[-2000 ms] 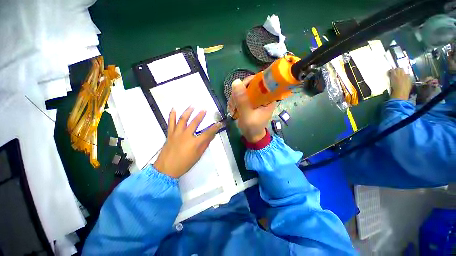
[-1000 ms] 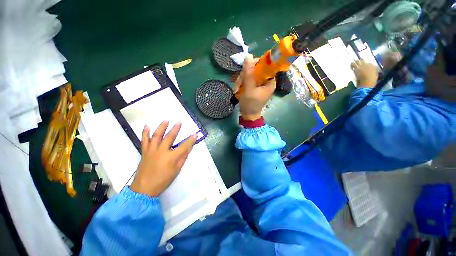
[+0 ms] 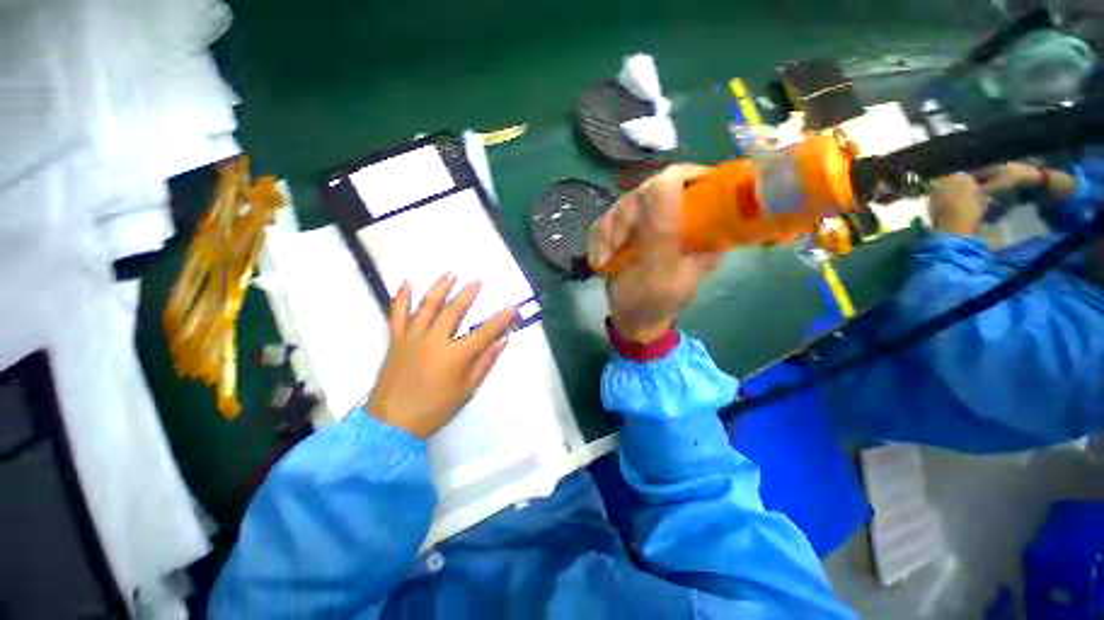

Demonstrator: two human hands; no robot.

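Note:
A black-bordered tablet unit [image 3: 426,233] with white panels lies tilted on a white work pad [image 3: 515,400]. My left hand [image 3: 438,360] rests with spread fingers over the unit's lower edge. My right hand [image 3: 654,252] holds an orange electric screwdriver [image 3: 763,197], its dark bit end pointing left beside the lower screw dish [image 3: 564,225], to the right of the unit. The bit is blurred and is apart from the unit. Whether a screw is on it cannot be told.
A second dish [image 3: 611,119] with white tissue stands behind. Left are a flex cable bundle [image 3: 222,285], small modules [image 3: 291,400] and white foam sheets [image 3: 115,121]. A black-bordered panel [image 3: 46,497] lies far left. Another worker's blue sleeve [image 3: 969,351] and yellow tape [image 3: 838,288] are at right.
The screwdriver was at the unit's lower right corner, then moved away over the dishes. It now lies more level, beside the lower dish. My left hand has stayed on the unit. The camera view has shifted.

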